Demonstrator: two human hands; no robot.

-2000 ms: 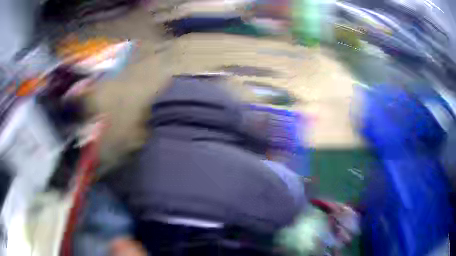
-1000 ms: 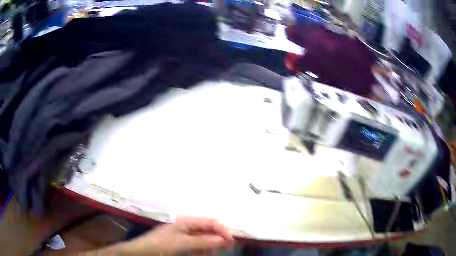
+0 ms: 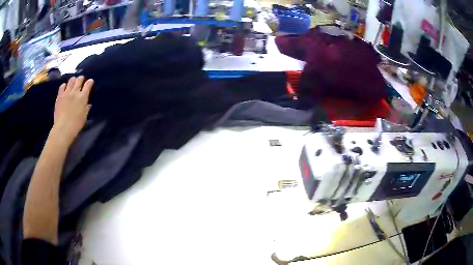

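My left hand (image 3: 72,106) lies on a heap of black and dark grey cloth pieces (image 3: 150,77) at the left. Its back faces up and its fingers are extended and slightly apart; no cloth shows gripped between them. The heap covers the left and back of the white machine table (image 3: 207,186). The white sewing machine head (image 3: 384,165) stands at the right, with a dark lit panel (image 3: 404,179). No cloth shows under its needle area (image 3: 332,209). My right hand is not in view.
Maroon cloth (image 3: 339,67) lies behind the machine, over something red. A blue basket (image 3: 290,19) stands farther back. A black slab, possibly a smartphone (image 3: 422,240), lies at the lower right beside thin cords. A dark cord crosses the table's front.
The view has shifted, and the machine and table sit lower in it. My left hand has moved from the table's front edge up and left onto the dark heap.
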